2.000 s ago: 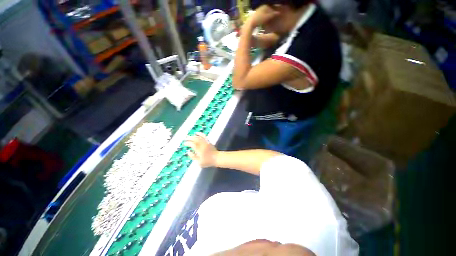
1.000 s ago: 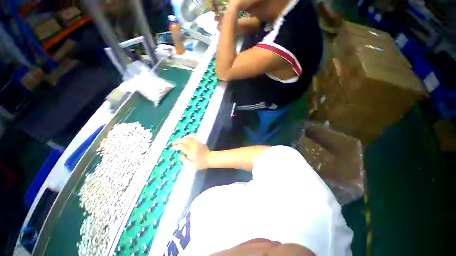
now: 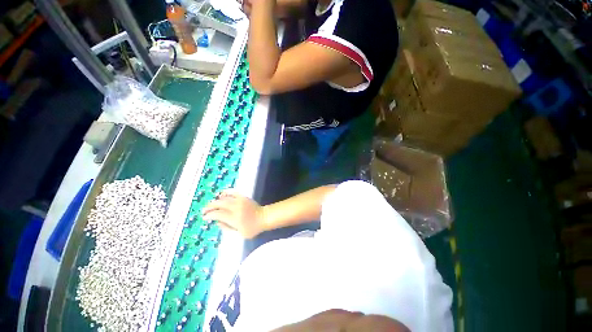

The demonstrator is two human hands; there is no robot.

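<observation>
My right hand (image 3: 235, 214) is bare and palm down at the near rail. Its slightly curled fingers reach over the green circuit boards (image 3: 195, 243), fingertips among the dark, shiny-topped parts. I cannot tell whether a small piece is under or between them. The boards lie in a long strip between two silver-white rails (image 3: 174, 224). Beyond the far rail, a large heap of cream-white loose components (image 3: 123, 253) lies on the dark green surface. My left hand is not in view.
A co-worker's bent arm (image 3: 285, 68) leans at the rail to my right. A clear bag of pale parts (image 3: 148, 113) lies past the heap. A blue tray (image 3: 68, 220), an orange bottle (image 3: 182, 29), an open lined box (image 3: 415, 185) and stacked cartons (image 3: 454, 78) also show.
The view has shifted, so the bag, heap and co-worker appear further left. My right hand stays over the boards, its fingers now lying flatter.
</observation>
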